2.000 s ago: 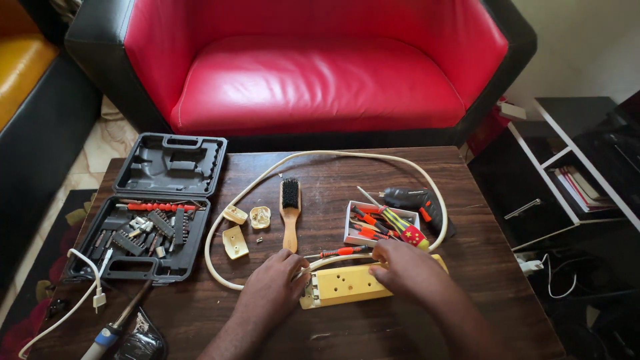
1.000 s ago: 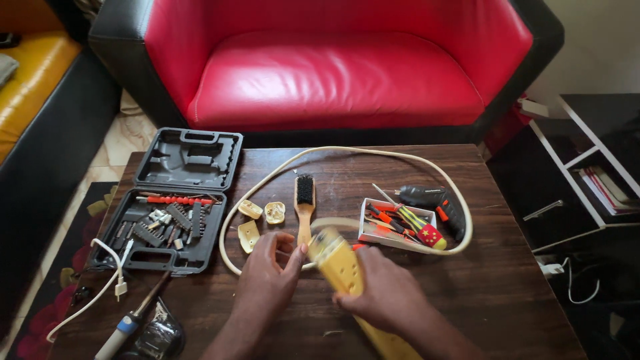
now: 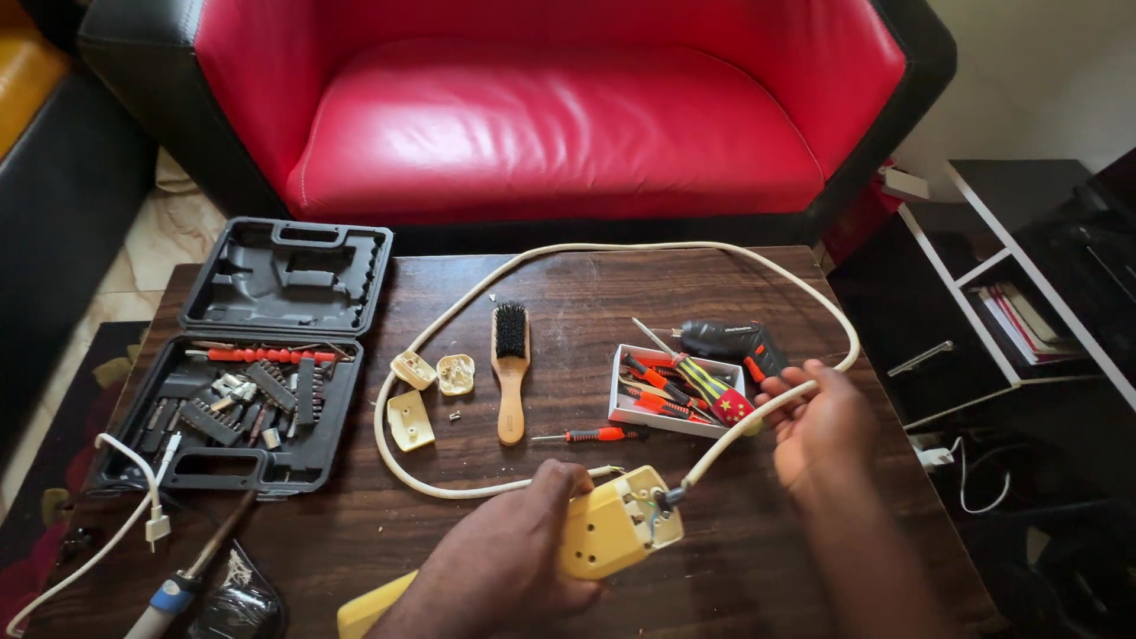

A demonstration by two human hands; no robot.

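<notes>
My left hand (image 3: 519, 541) grips a yellow extension socket (image 3: 612, 524) by its middle. The socket's end is uncovered, showing wires and metal contacts, and a cream cable (image 3: 719, 448) leaves it past a dark grommet. My right hand (image 3: 821, 426) is at the cable's right side, palm up, with the cable lying across its fingers; whether they close round it is unclear. The cable loops over the table, and its bare-wired other end lies just behind the socket. Inside the loop are a wooden-handled brush (image 3: 510, 373), cream plug parts (image 3: 410, 422) and a red-and-black screwdriver (image 3: 595, 435).
A white box of screwdrivers (image 3: 621, 417) and a cordless screwdriver (image 3: 728, 342) lie right of the brush. An open black tool case (image 3: 257, 470) stands at left, near a soldering iron (image 3: 173, 595) and a white USB cable (image 3: 133, 515). A red sofa (image 3: 568, 133) is beyond.
My right hand has let go of the socket and moved right to the cable. My left hand now holds the socket, whose cable end has turned to point right.
</notes>
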